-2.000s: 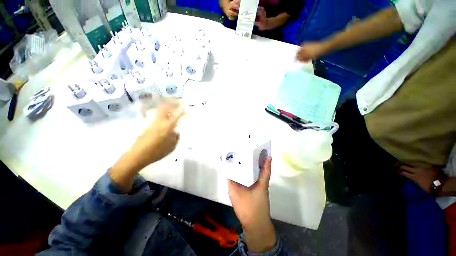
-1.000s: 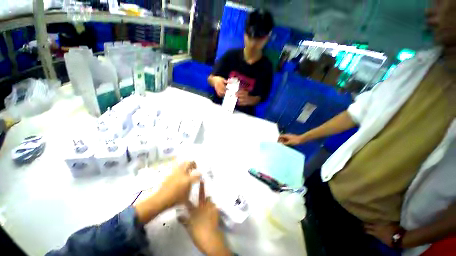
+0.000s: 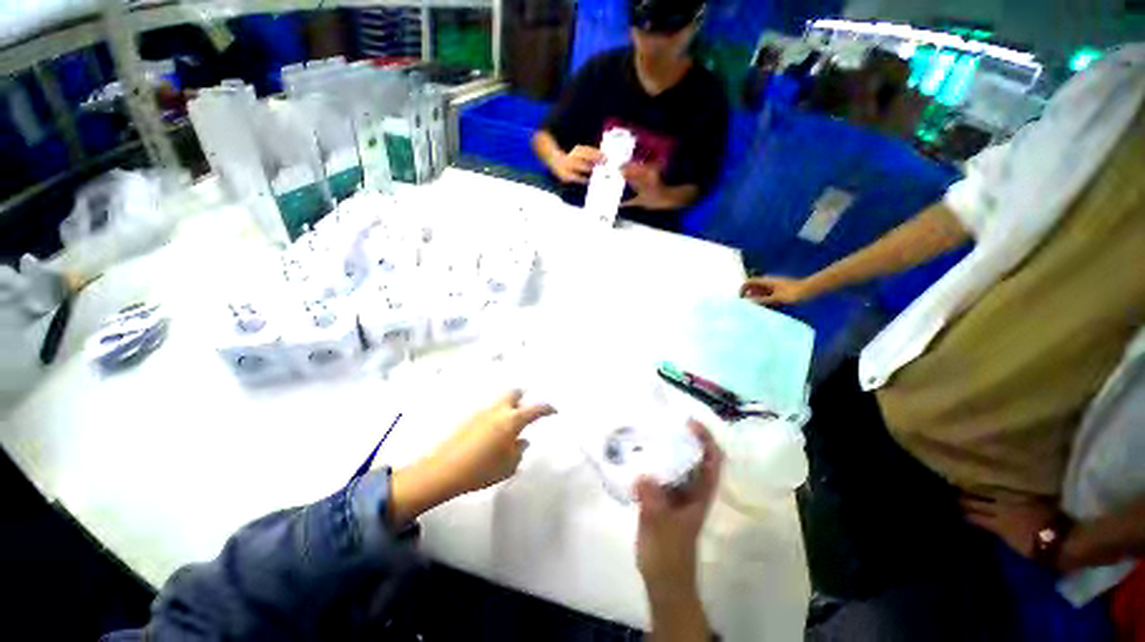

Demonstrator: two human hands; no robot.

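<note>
My right hand grips a white cube plug adapter over the right front part of the table. A round socket face points up and to the left; the fingers cover its right side. My left hand is over the table to the left of the adapter, not touching it. Its fingers are apart, one reaching towards the right, and nothing shows in it. More white cube adapters stand in rows at the left middle, several with plug pins up.
A white bottle stands right of my right hand, near a teal pad with pens. Tall cartons stand at the back left. A coworker holds a white box; another person's hand rests at the right edge.
The view has tilted up since the first frame. My hands were close together one second ago and are now apart. The adapter now shows raised in my right hand.
</note>
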